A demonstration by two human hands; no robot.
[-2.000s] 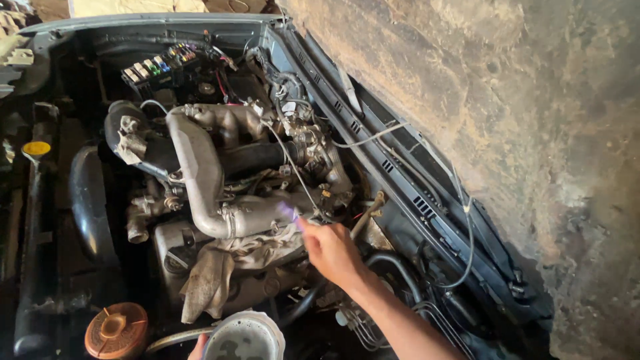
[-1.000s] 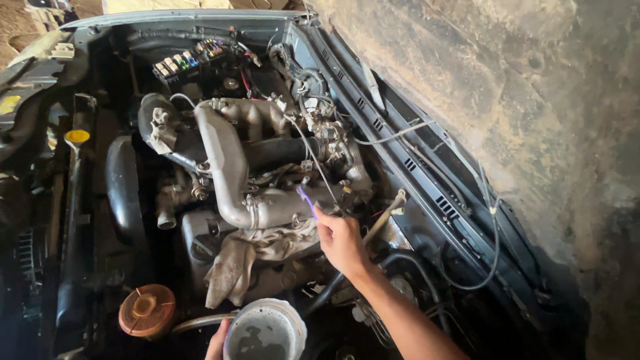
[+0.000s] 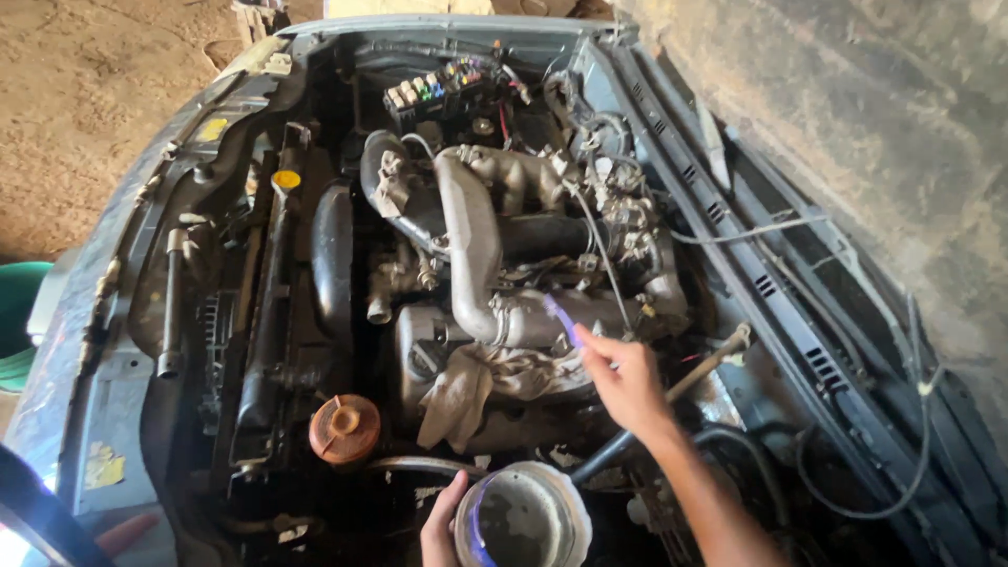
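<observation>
My right hand (image 3: 626, 382) grips a purple brush (image 3: 563, 321), probably a toothbrush, whose head is at the metal intake pipe (image 3: 531, 315) of a car engine. At the bottom centre, my left hand (image 3: 442, 524) holds a cut plastic container (image 3: 524, 516) with greyish liquid in it; only the thumb and part of the hand show. A dirty rag (image 3: 461, 394) lies over the engine cover just left of my right hand. Another piece of cloth or paper (image 3: 391, 185) is stuffed at the mouth of a black hose.
An orange-brown reservoir cap (image 3: 344, 429) stands left of the container. A yellow cap (image 3: 286, 180) tops the radiator side, with a socket tool (image 3: 172, 303) nearby. At the back is a fuse box (image 3: 433, 93). Part of another person's hand (image 3: 126, 535) shows lower left, and a green bucket (image 3: 24, 323) stands outside.
The view has shifted so more of the car's left side shows. Another person's hand and a dark curved object have come into view at the lower left. The brush remains in my right hand.
</observation>
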